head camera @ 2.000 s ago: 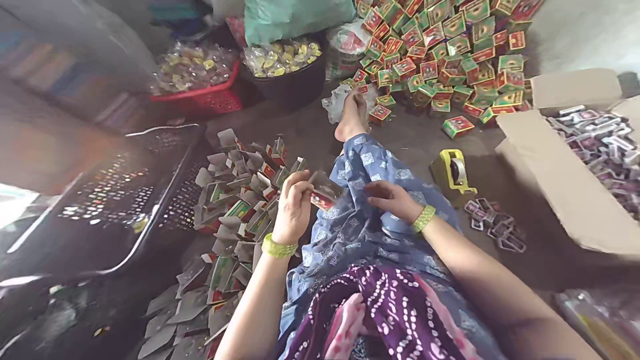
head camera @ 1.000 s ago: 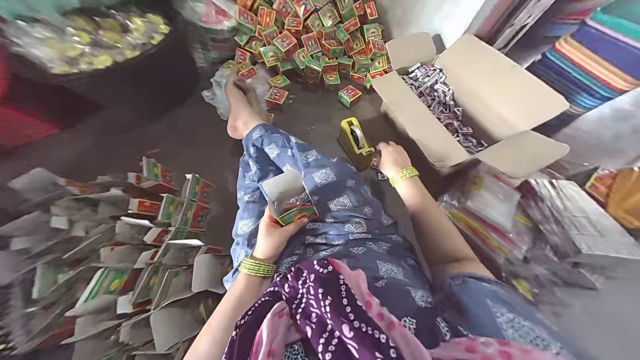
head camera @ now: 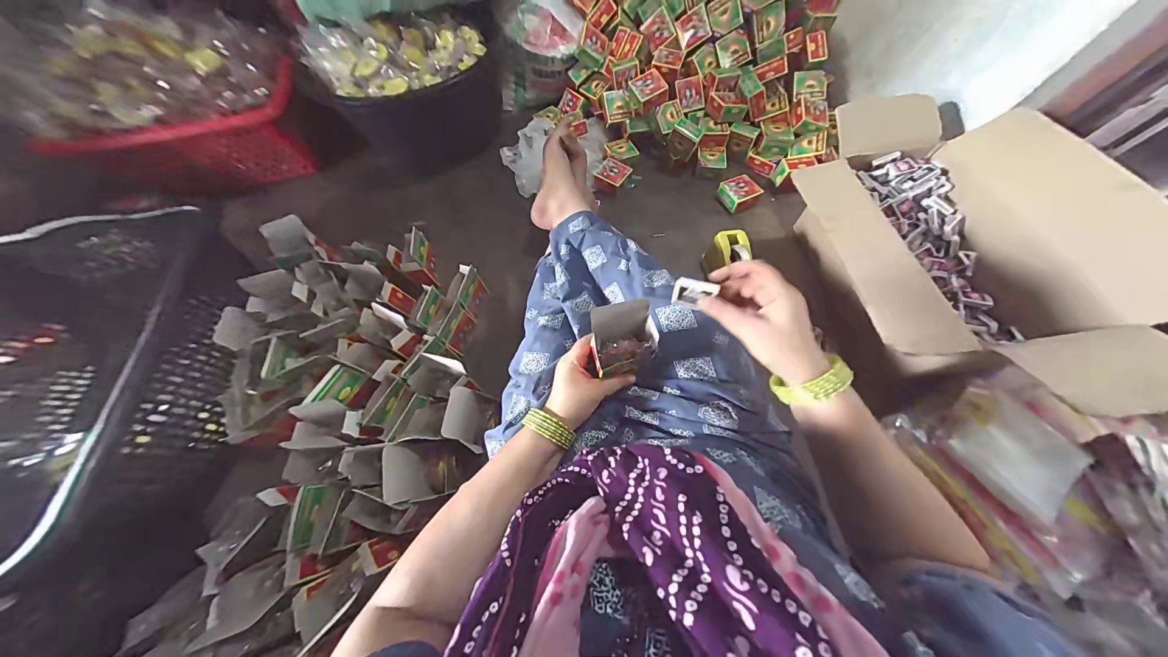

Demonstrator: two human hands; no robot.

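Note:
My left hand (head camera: pixel 584 381) holds a small printed cardboard box (head camera: pixel 622 339) over the lap, its grey flap raised and its top open; something brownish shows inside, too blurred to name. Between the fingertips of my right hand (head camera: pixel 762 310) is a small flat white-edged piece (head camera: pixel 695 291), just right of and above the box. A yellow tape dispenser (head camera: pixel 726 248) stands on the floor behind my right fingers, partly covered by them.
Many open-flapped boxes (head camera: pixel 392 392) stand left of the legs. Closed red-green boxes (head camera: pixel 693 82) lie heaped ahead. A carton (head camera: pixel 894 265) of small pieces is at right. A red basket (head camera: pixel 210 141), a dark tub (head camera: pixel 424 119) and a black crate (head camera: pixel 119 365) are at left.
My right hand was down beside the tape dispenser one second ago; now it is raised near the box with a small white-edged piece. My left hand still holds the box. The view has swung back left.

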